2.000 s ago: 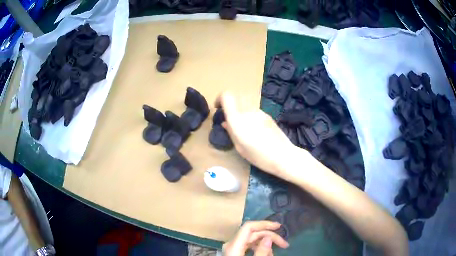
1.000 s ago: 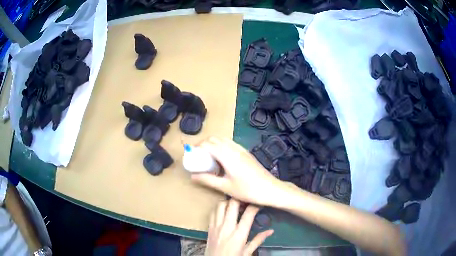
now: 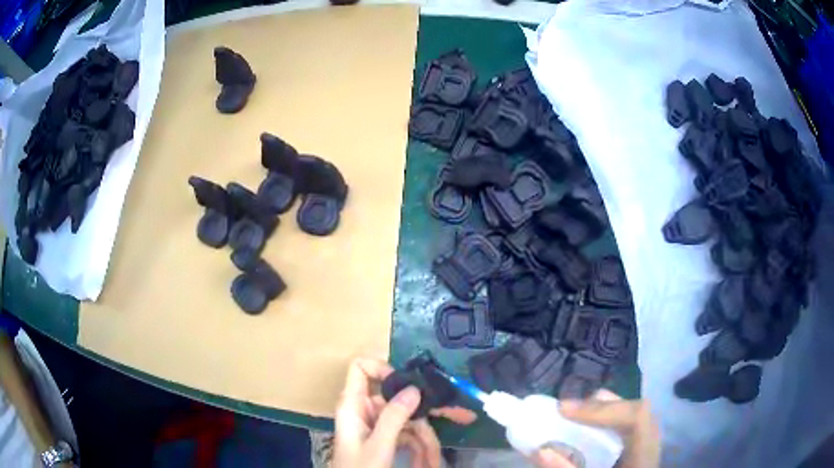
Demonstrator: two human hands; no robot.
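Observation:
My left hand (image 3: 379, 422) holds a dark moulded part (image 3: 419, 384) at the bottom centre, near the cardboard's right front corner. My right hand (image 3: 608, 430) grips the white glue bottle (image 3: 549, 428), tilted with its thin blue tip pointing left at the dark part. Whether the tip touches the part is unclear. Several L-shaped glued seat assemblies (image 3: 320, 213) stand on the tan cardboard sheet (image 3: 183, 320). One more assembly (image 3: 234, 80) stands apart, farther back.
Loose seat bases (image 3: 465, 323) lie heaped on the green table (image 3: 416, 302). Backrests (image 3: 732, 247) lie on a white sheet (image 3: 604, 87) at right. A left heap (image 3: 78, 137) lies on another white sheet (image 3: 87, 274). Another person's arm (image 3: 27, 402) shows at lower left.
My right hand first let go of an assembly on the cardboard, then took the glue bottle and moved it right and down. My left hand now holds a dark part. The view has shifted.

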